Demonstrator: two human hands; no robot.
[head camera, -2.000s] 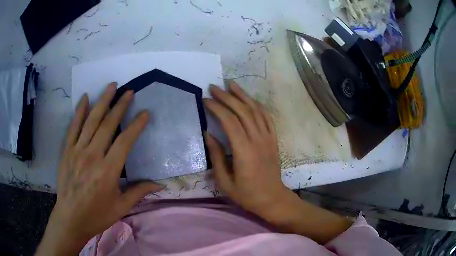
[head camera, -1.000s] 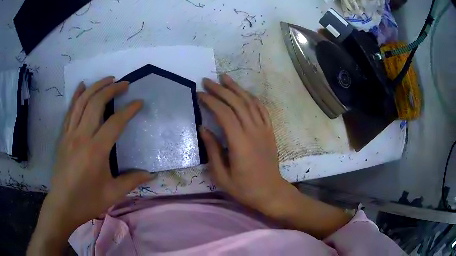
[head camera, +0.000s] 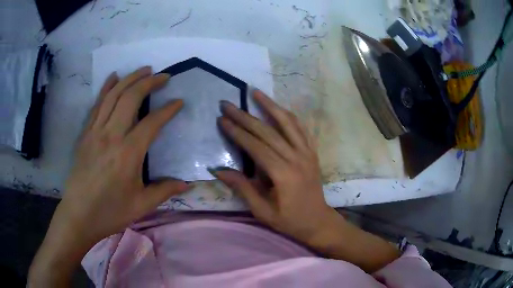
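The shiny grey pocket template lies flat with its point away from me. The dark pocket piece shows as a narrow border around its top and sides. White backing lies beneath and sticks out beyond the far side. My left hand rests on the left edge, fingers apart, thumb at the near left corner. My right hand lies over the right edge, its fingertips and thumb on the template, fingers slightly apart. Both hands lie flat and grip nothing. The hands hide parts of the side borders.
The steam iron sits at right on a dark brown rest, with a yellow bundle beside it. Pressed pockets are at far left. Dark cloth is at the upper left. Cream scraps are at the upper right.
My right hand has shifted from beside the template onto its right part. My left hand stays at the left edge. The template now covers more of the dark border at the top.
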